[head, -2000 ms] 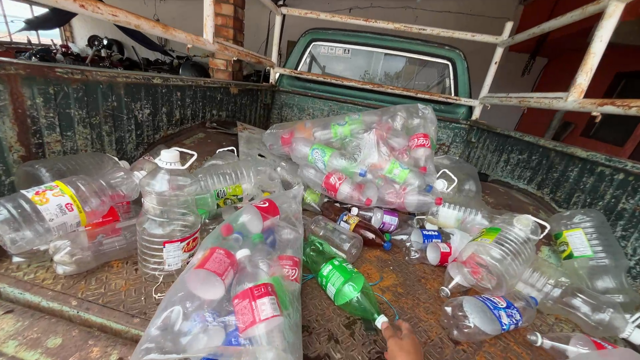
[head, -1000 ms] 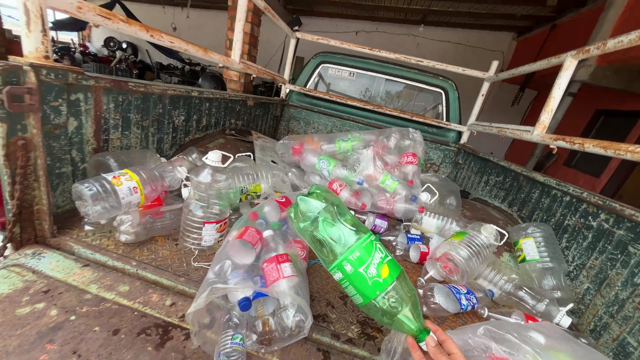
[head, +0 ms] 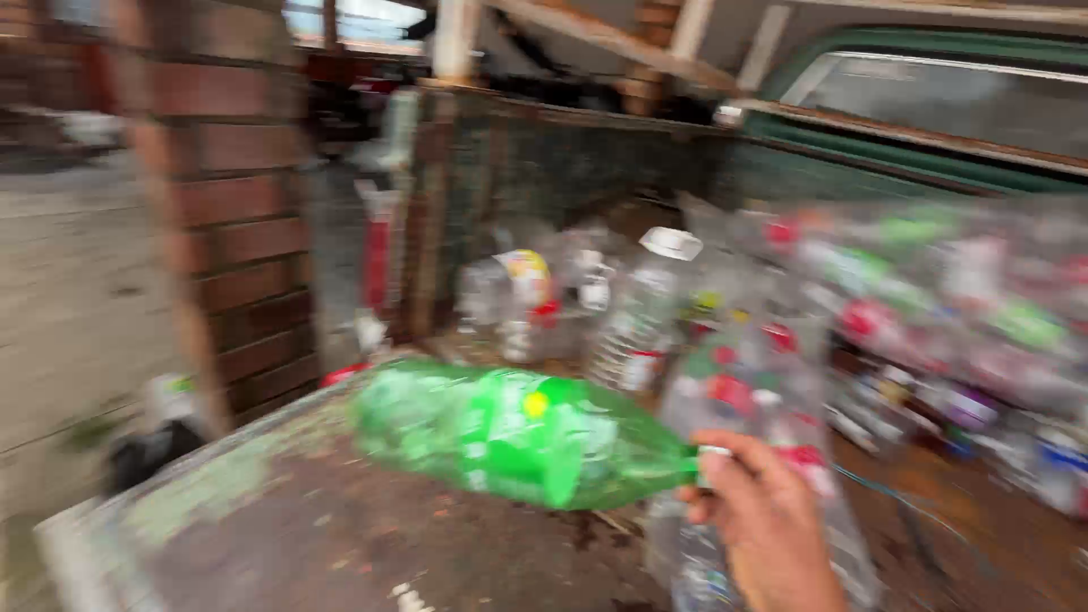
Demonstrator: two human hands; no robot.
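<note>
My right hand (head: pixel 765 510) grips a green plastic soda bottle (head: pixel 527 433) by its white-capped neck. The bottle lies level in the air over the rusty tailgate (head: pixel 340 544), its base pointing left. Just behind the hand, a clear plastic bag (head: pixel 748 374) holds several bottles with red labels. A large clear jug with a white top (head: pixel 637 323) stands behind the green bottle. My left hand is out of the frame. The view is blurred by motion.
A larger bag of bottles (head: pixel 943 289) lies at the right in the truck bed, with loose bottles (head: pixel 1045 459) near it. A brick pillar (head: pixel 255 204) rises at the left, beside the tailgate. A dark bag (head: pixel 157 450) is at the pillar's foot. Rusty rails (head: pixel 612 42) run above the bed's side.
My right hand has lifted the green bottle from among the others in the bed and carried it left over the tailgate. The view has swung left.
</note>
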